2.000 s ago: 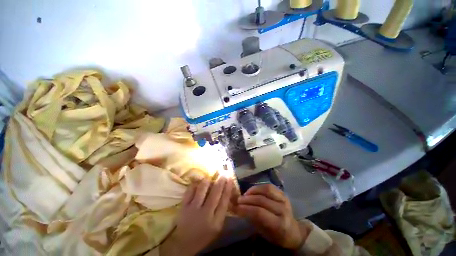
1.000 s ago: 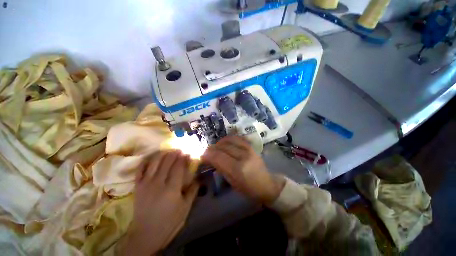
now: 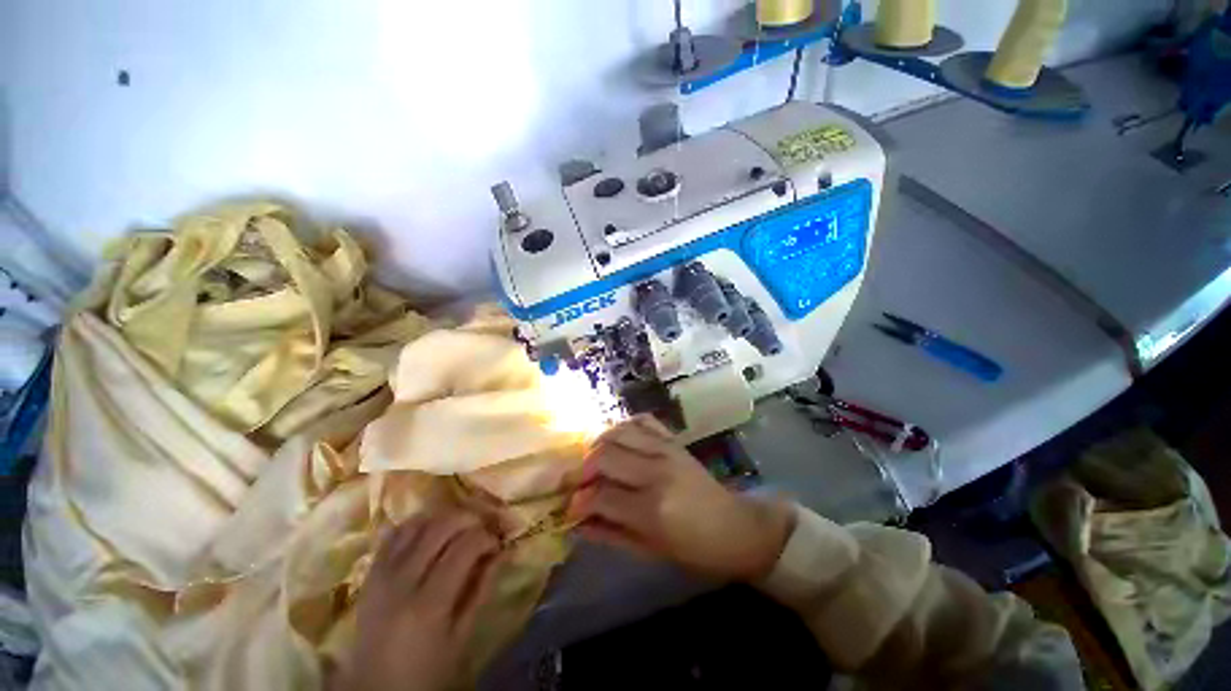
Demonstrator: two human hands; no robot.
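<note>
Pale yellow satin-like garment pieces [image 3: 203,446] lie in a large heap left of the overlock machine [image 3: 695,216]. Part of the cloth reaches the needle area [image 3: 583,405], which is washed out by a bright lamp. My left hand [image 3: 425,587] is low on the heap, fingers bent onto the cloth and holding it. My right hand [image 3: 662,502] is just in front of the needle area, fingers curled on the cloth edge. The fingertips of both hands are partly hidden or blurred.
Blue-handled snips [image 3: 945,348] and a red-handled tool [image 3: 875,424] with loose pale threads lie right of the machine. A crumpled cream bundle [image 3: 1147,560] is at lower right. Yellow thread cones [image 3: 905,23] stand behind. A blue machine part [image 3: 1206,88] shows at far right.
My left hand has moved back from the needle area, down onto the heap. My right hand has moved slightly down and stays by the needle area. The camera view has shifted.
</note>
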